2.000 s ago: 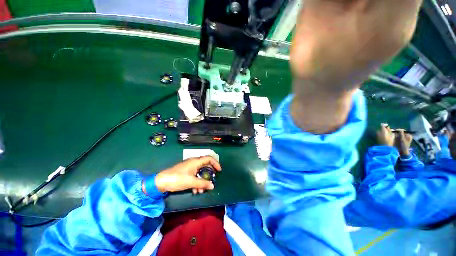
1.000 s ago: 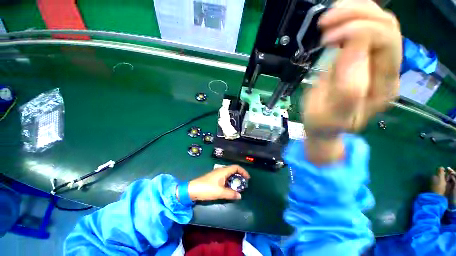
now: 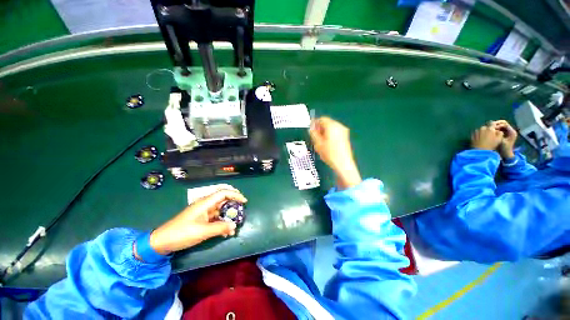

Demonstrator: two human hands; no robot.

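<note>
My left hand (image 3: 199, 219) holds a round module (image 3: 232, 213) in its fingertips, in front of the press base. My right hand (image 3: 332, 146) is to the right of the press, off the lever, with its fingers pinched around a thin pale stick (image 3: 312, 117), perhaps tweezers. The fingertips are at the right edge of the spare white sheet (image 3: 290, 116). The white sticker sheet (image 3: 302, 165) lies right of the base. The press fixture (image 3: 214, 149) stands upright with a clear block (image 3: 216, 119) under its rod. What is under the block is unclear.
Loose round modules (image 3: 147, 154) lie left of the press, and several lie farther right. A blank white card (image 3: 208, 192) lies before the base. A black cable (image 3: 94, 177) runs left. Cream tape (image 3: 178, 124) is on the base. Another person's hands (image 3: 494, 137) are at right.
My right hand has come down from the raised lever area to beside the white sheets. My left hand still holds a module. The view has shifted.
</note>
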